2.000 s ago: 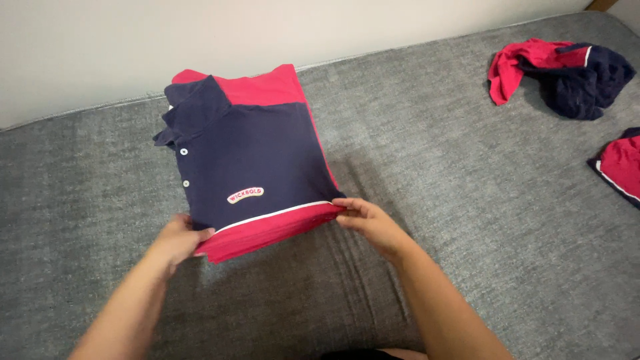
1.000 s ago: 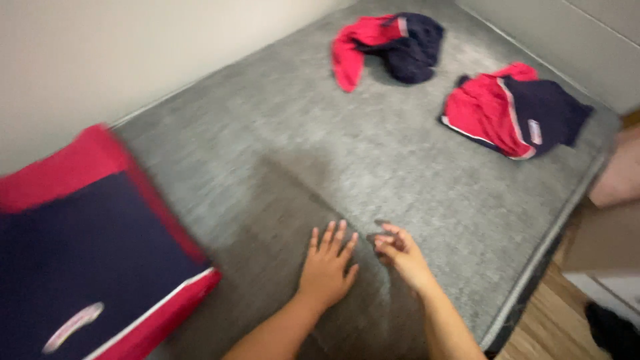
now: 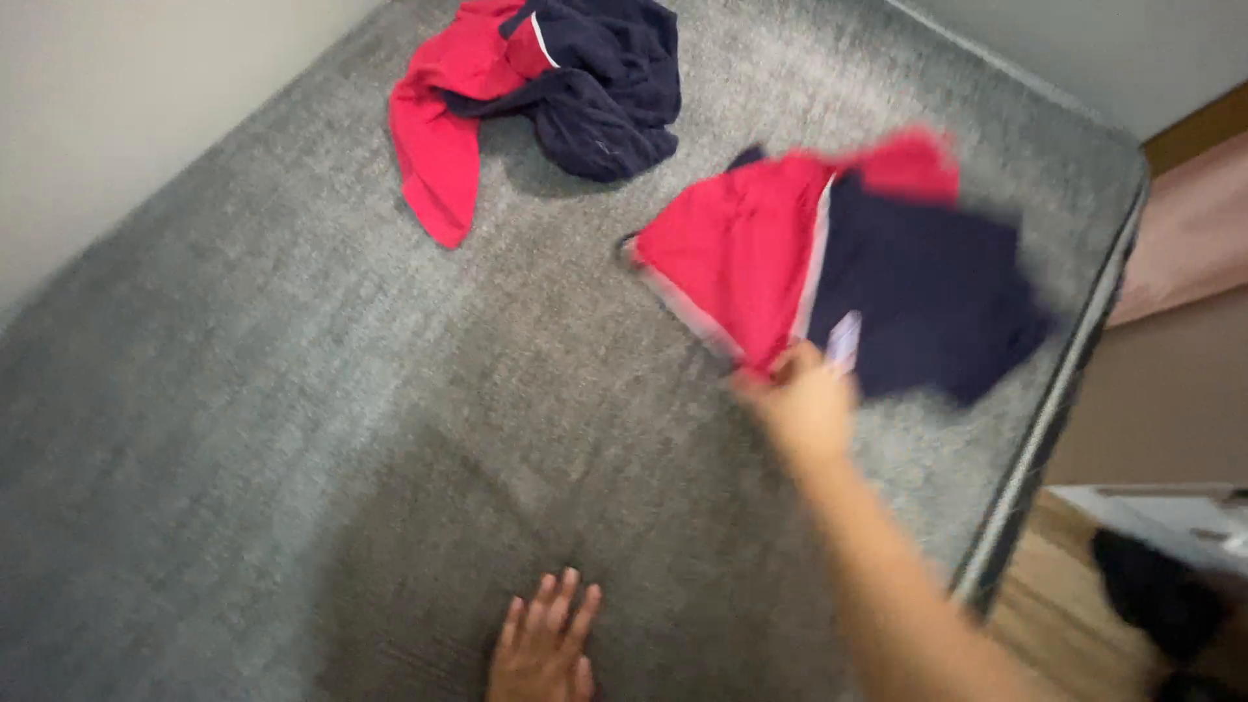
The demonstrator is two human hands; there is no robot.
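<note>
My right hand grips the near edge of a crumpled red and navy shirt, which has white piping and a small patch bearing writing; shirt and hand are blurred. My left hand lies palm down on the grey fabric surface at the bottom of the view, fingers apart, holding nothing. A second red and navy garment lies bunched near the top, left of the gripped shirt and apart from it.
The grey mattress-like surface meets a pale wall on the left. Its piped edge runs down the right side. Beyond it are a wooden floor, a pinkish cloth and a dark object.
Both hands have let go of the folded shirt, which is now out of view. My right hand has reached the other shirt and taken hold of it. The view has swung right.
</note>
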